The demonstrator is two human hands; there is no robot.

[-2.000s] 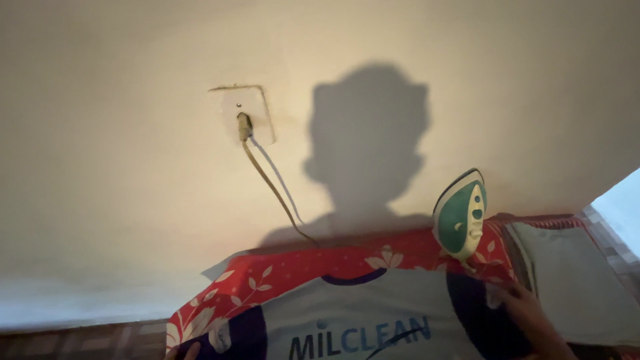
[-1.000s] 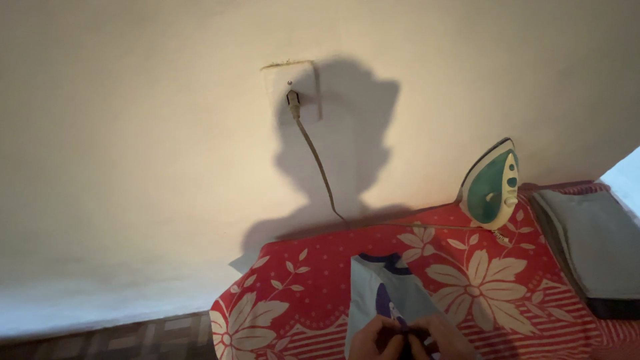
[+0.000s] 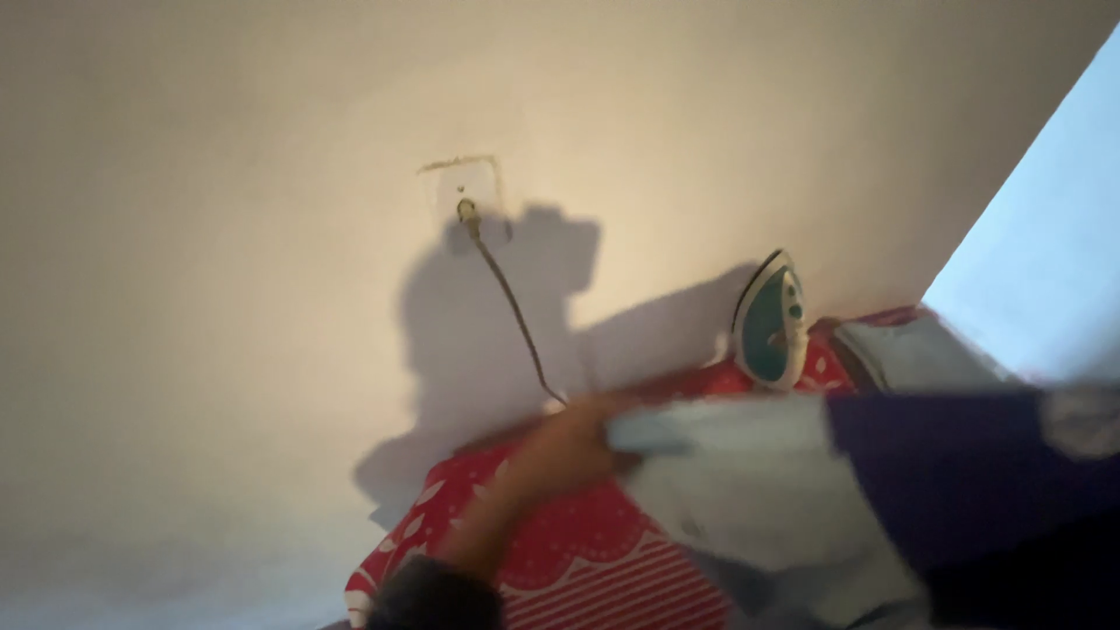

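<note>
My left hand (image 3: 582,437), blurred by motion, grips the edge of a light grey and dark purple garment (image 3: 752,472). The cloth stretches from that hand to the right edge of the view, above a red cloth with a white leaf and stripe pattern (image 3: 569,534). My right hand is not in view. Behind the garment a teal and white clothes iron (image 3: 770,328) stands on its heel, near the wall.
A plug with a cord (image 3: 507,293) sits in the wall socket (image 3: 464,184); the cord runs down to the back edge of the red cloth. Folded light-coloured cloth (image 3: 927,350) lies at the back right, beside a bright pale surface (image 3: 1041,219).
Both hands were close together on the garment at the lower edge a second ago. Now my left hand is farther forward with the garment spread out to the right, and my right hand has left the view.
</note>
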